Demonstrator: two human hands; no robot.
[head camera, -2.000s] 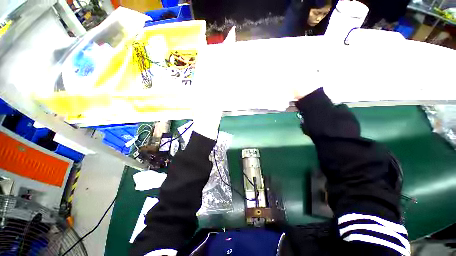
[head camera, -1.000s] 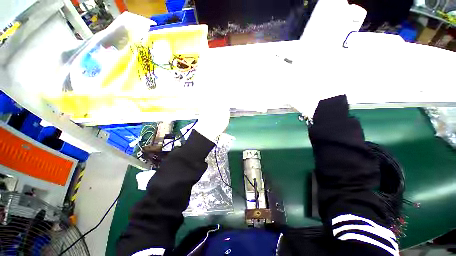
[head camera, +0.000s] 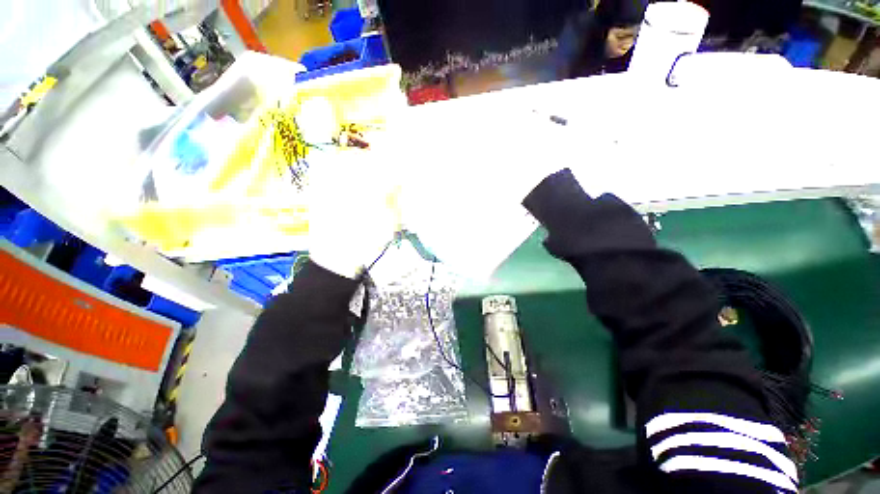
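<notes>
A blank white shape like a paper sheet (head camera: 463, 227) hangs over the front edge of the white shelf, between my two sleeves. Glare hides any print on it. My left hand (head camera: 338, 236) is bleached white, beyond the black cuff and in front of the yellow tray (head camera: 183, 230). My right hand (head camera: 521, 191) is also washed out against the sheet and shelf. The fingers of both hands cannot be made out, so their grip on the sheet is unclear. A dark wire runs down below my left hand.
The green bench (head camera: 569, 333) holds clear bags (head camera: 410, 362), a silver cylinder fixture (head camera: 504, 352) and coiled black cables (head camera: 786, 333). The white shelf (head camera: 753, 125) carries a white roll (head camera: 671, 34). A person (head camera: 618, 39) is behind it. A fan (head camera: 92, 439) stands lower left.
My left hand has moved left towards the yellow tray. My right sleeve has shifted left, and the sheet-like white shape now hangs between the sleeves. More of the clear bags shows.
</notes>
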